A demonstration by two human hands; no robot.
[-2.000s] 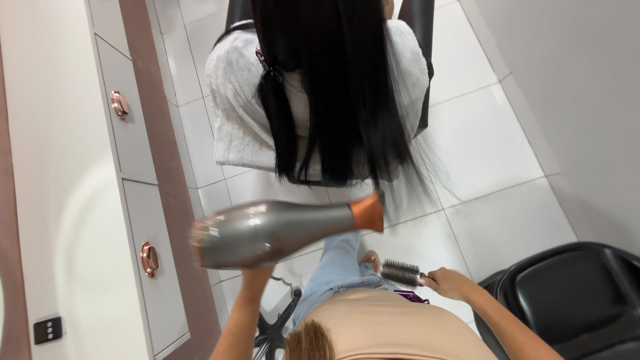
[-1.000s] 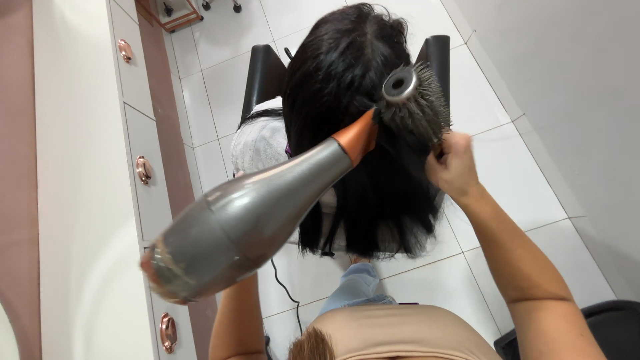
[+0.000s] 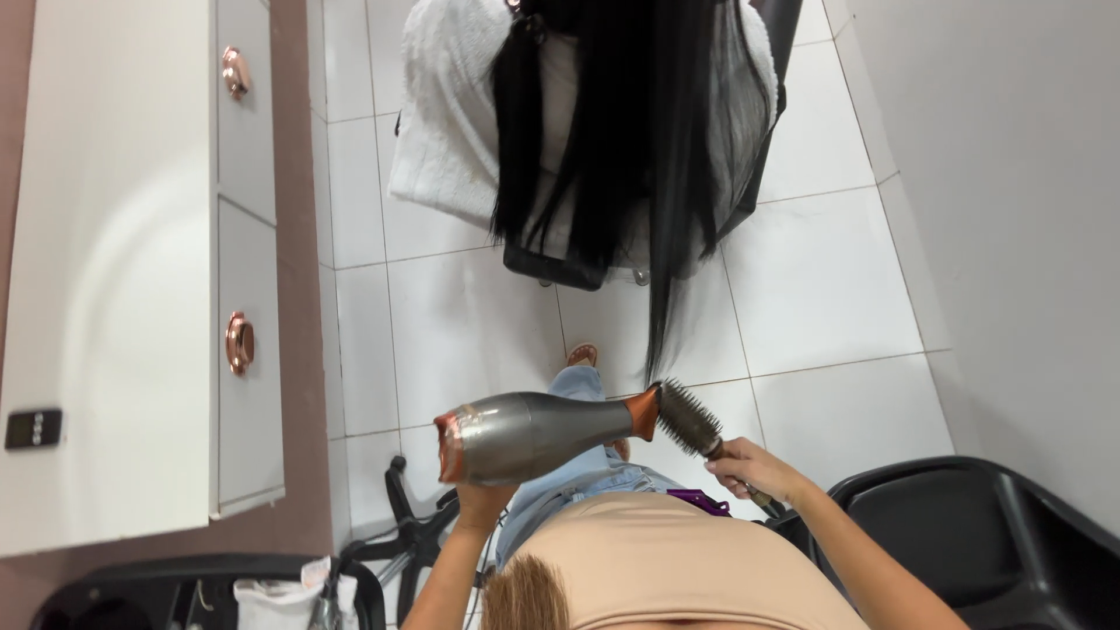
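Observation:
My left hand [image 3: 486, 503] is closed around the handle of a grey hair dryer [image 3: 542, 437], whose body hides most of the grip. Its orange nozzle [image 3: 644, 413] points right, close against the bristles of a round hairbrush [image 3: 689, 418]. The brush handle is in my right hand [image 3: 754, 471]. Just above nozzle and brush end the tips of a long, stretched lock of black hair [image 3: 669, 262]. That hair belongs to a seated person with a white towel [image 3: 455, 114] over the shoulders; another section is tied with a clip at the left.
A white counter with drawers [image 3: 249, 350] and copper-coloured knobs runs along the left. A black chair [image 3: 936, 534] stands at lower right. At lower left are a black tray [image 3: 131, 595] holding a white cloth and a wheeled chair base [image 3: 411, 534]. A grey wall [image 3: 1006, 175] borders the right.
The brush and dryer have moved from the seated person's head down to the hair tips near my waist. The lock now hangs stretched out. The view has shifted.

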